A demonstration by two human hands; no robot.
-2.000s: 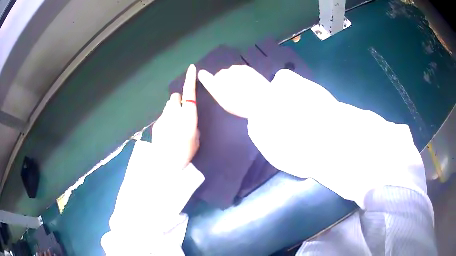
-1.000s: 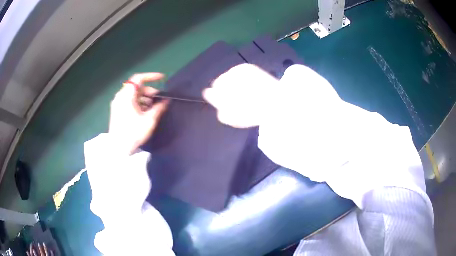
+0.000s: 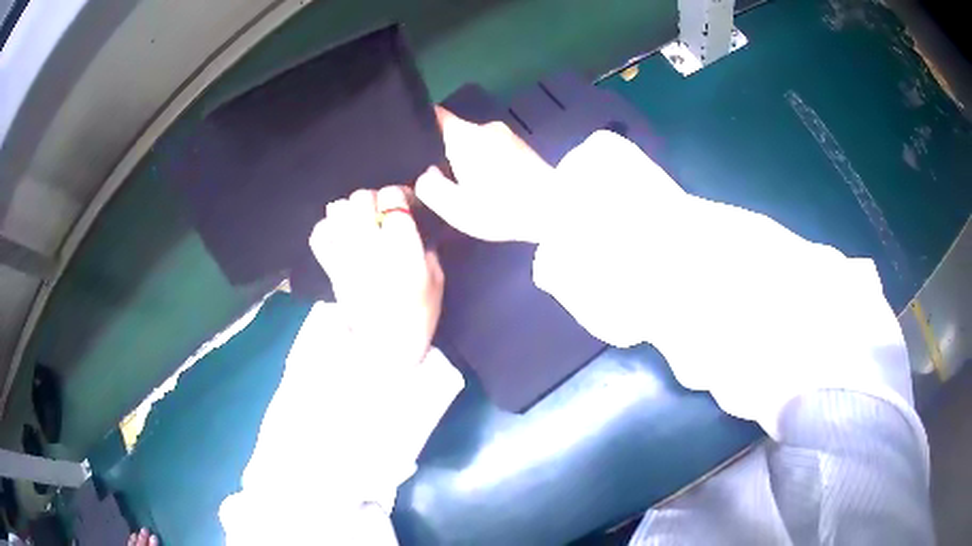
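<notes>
A dark box blank (image 3: pixel 309 139) is held raised and tilted over the green strip, with a narrow edge standing along its right side. My left hand (image 3: pixel 378 256) grips its lower edge, a red band on one finger. My right hand (image 3: pixel 485 181) holds its lower right corner, thumb and fingers close to my left hand. The pile of blanks (image 3: pixel 522 320) lies on the table under and right of my hands; slits show at its upper end. Fingertips are partly hidden and overexposed.
A white metal post (image 3: pixel 707 32) is bolted at the table's far edge. The blue-green table (image 3: pixel 789 160) has a chipped edge. Small dark objects (image 3: pixel 46 400) lie at far left. Another person's fingers (image 3: pixel 142 539) and dark card (image 3: pixel 101 517) show at bottom left.
The top blank has been lifted and turned off the pile to the upper left. My left hand has moved right, beside my right hand. More dark objects show at far left.
</notes>
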